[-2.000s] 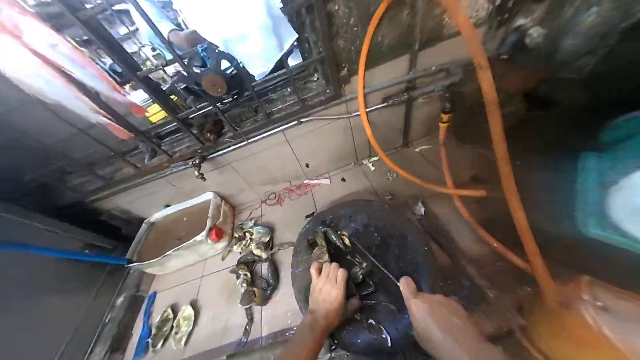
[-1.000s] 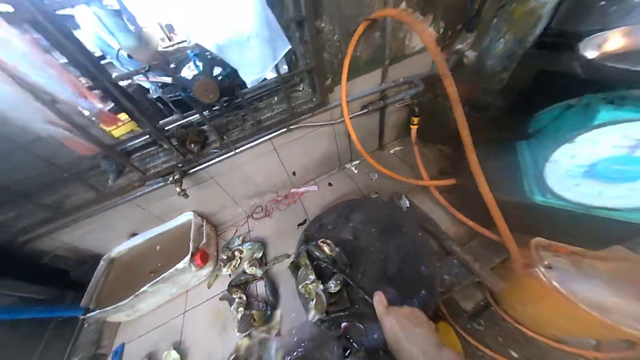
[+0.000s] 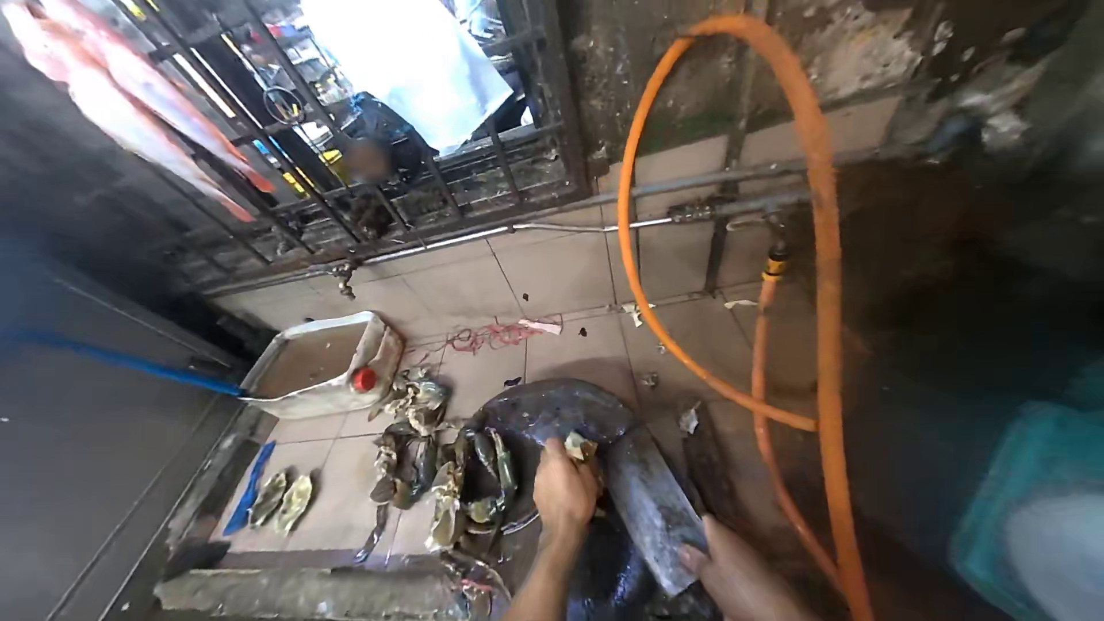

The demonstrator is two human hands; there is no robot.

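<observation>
A metal cleaver lies in the grip of my right hand, its broad blade over the dark round chopping block. My left hand holds a small pale greenish piece, perhaps crab, on the block just left of the blade. Crab pieces with dark greenish claws rest at the block's left side. More crab pieces form a pile on the tiles left of the block. Two empty-looking shells sit farther left.
A cut-open plastic container with a red cap holds murky water at the left. An orange hose loops down on the right. Pinkish string lies behind the block. A barred window and a tap are at the wall.
My left hand, out of view one second ago, is back at the block with a piece in it. The cleaver blade now shows broadside. The view has shifted.
</observation>
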